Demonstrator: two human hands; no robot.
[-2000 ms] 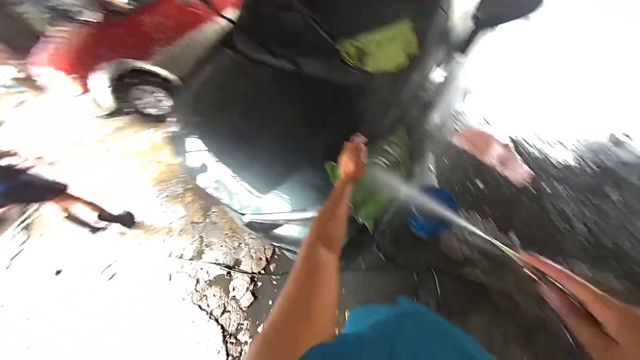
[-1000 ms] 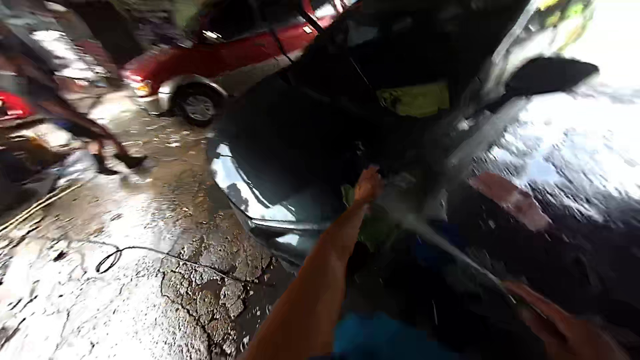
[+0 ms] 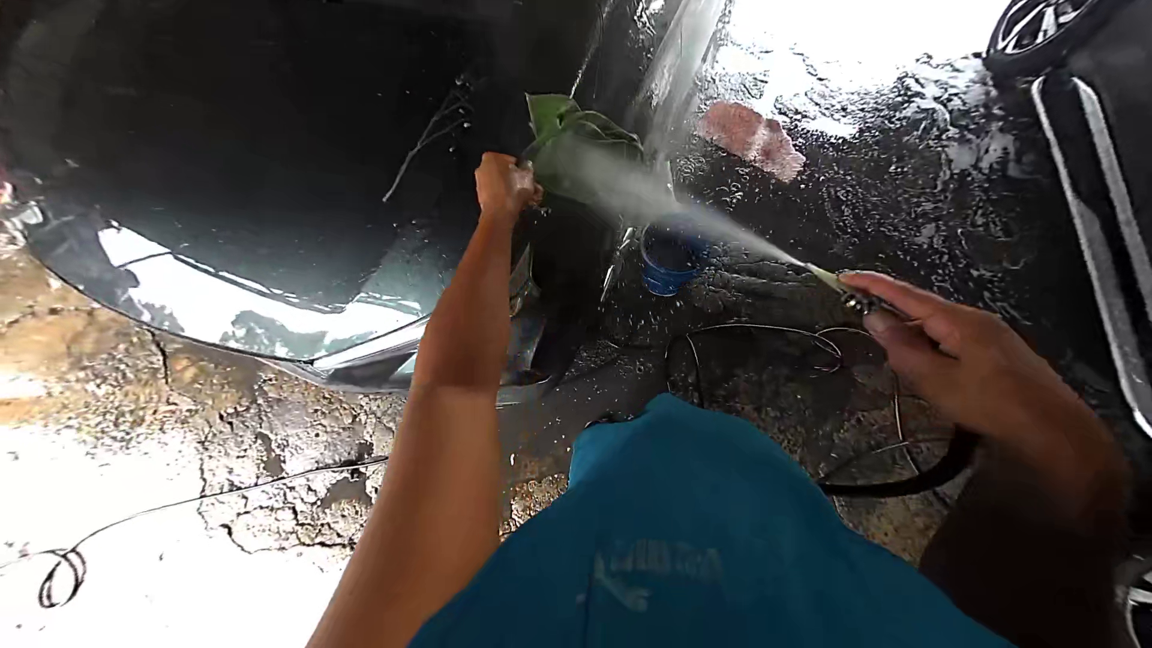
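My left hand [image 3: 508, 186] grips the edge of a wet green cloth [image 3: 576, 148], held out over the side of a dark car [image 3: 270, 135] near its front fender. On the right, my right hand [image 3: 918, 337] is closed around a spray nozzle [image 3: 841, 286] with a pale tip. A fan of water runs leftward from the tip onto the cloth. The spray hides part of the cloth and of the car's side behind it.
Below the spray a blue bucket [image 3: 668, 261] stands on wet ground. A reddish cloth [image 3: 752, 139] lies beyond it. A thin hose [image 3: 765, 328] loops over the floor near me. Another dark vehicle [image 3: 1098, 225] is at the right edge; cracked pavement [image 3: 288, 450] lies at lower left.
The view has tilted down, so the red vehicle and the walking person are out of frame. Water was hitting the green cloth in the earlier frames too.
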